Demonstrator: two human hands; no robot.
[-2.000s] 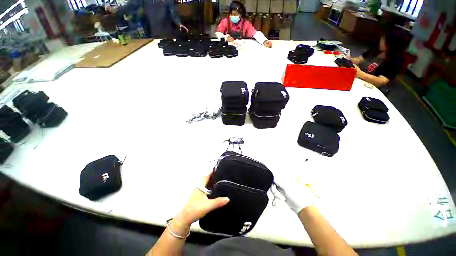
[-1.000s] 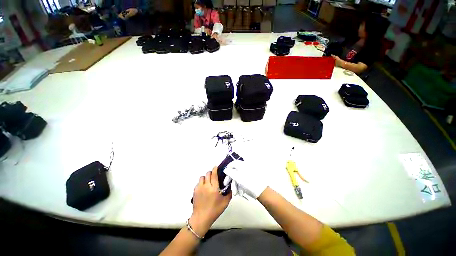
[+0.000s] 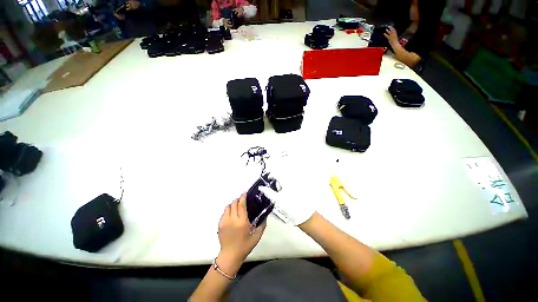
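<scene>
A black bag (image 3: 258,203) is held on edge over the table near its front edge. My bare left hand (image 3: 239,227) grips its left side, a bracelet on the wrist. My right hand (image 3: 288,206) in a white glove is at its right side, fingers at the zip edge and upper end. How the right fingertips hold it cannot be told. A small tangle of black cords (image 3: 256,154) lies just beyond the bag. A yellow air blow gun (image 3: 340,194) lies to the right of my right hand.
Stacked black bags (image 3: 287,103) stand beyond, with grey cords (image 3: 211,127) beside them. One bag (image 3: 98,223) lies at left, two (image 3: 348,134) at right. A red box (image 3: 342,62), a cardboard sheet (image 3: 88,65) and a paper sign (image 3: 491,184) are on the table. People work at the far side.
Two seconds ago my hands held two bags side by side; now they hold one, turned on edge. The yellow air gun lies in plain view. Since one second ago the hands have barely moved.
</scene>
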